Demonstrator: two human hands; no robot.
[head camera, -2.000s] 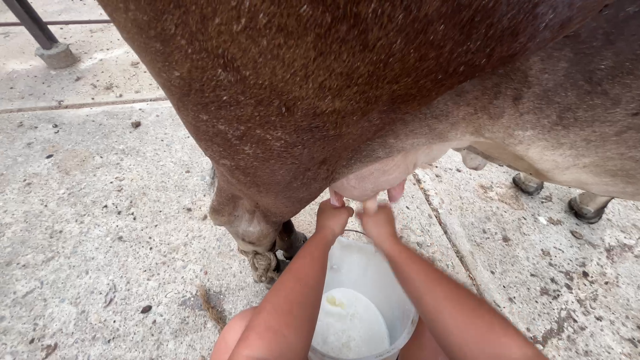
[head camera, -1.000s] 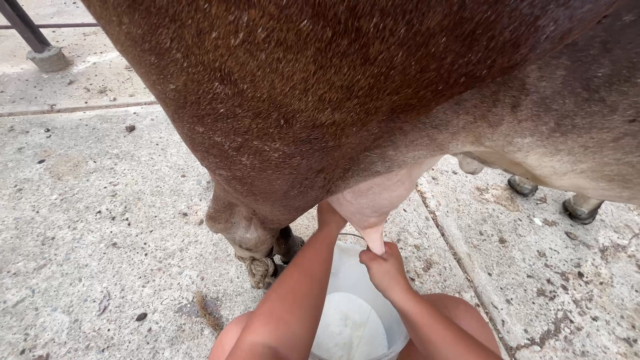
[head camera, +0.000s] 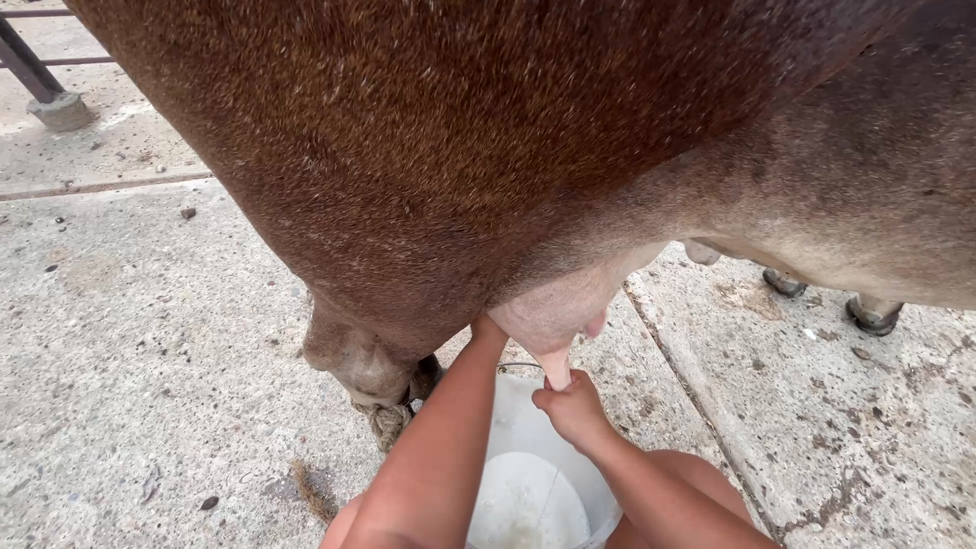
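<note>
A brown cow (head camera: 457, 152) stands over me, its pale pink udder (head camera: 557, 305) hanging at the centre of the view. My right hand (head camera: 573, 404) is closed around a cow's teat (head camera: 557, 368), which stretches down from the udder. My left hand (head camera: 488, 329) reaches up behind the udder's left side; its fingers are hidden, so what they hold does not show. Another teat (head camera: 595, 324) hangs free beyond the right hand. Below both hands a whitish plastic bucket (head camera: 507, 427) with a wire handle stands between my legs, with white milk (head camera: 526, 499) in it.
A rope (head camera: 385, 423) is tied round the cow's hind leg, and its frayed end (head camera: 311, 492) lies on the concrete floor (head camera: 152, 343). The front hooves (head camera: 873, 316) stand at the right. A metal rail post (head camera: 30, 61) in a concrete footing is at the upper left.
Two seconds ago both hands were side by side under the udder. Since then the left hand has gone up behind the udder, and the right hand is lower, on a stretched teat.
</note>
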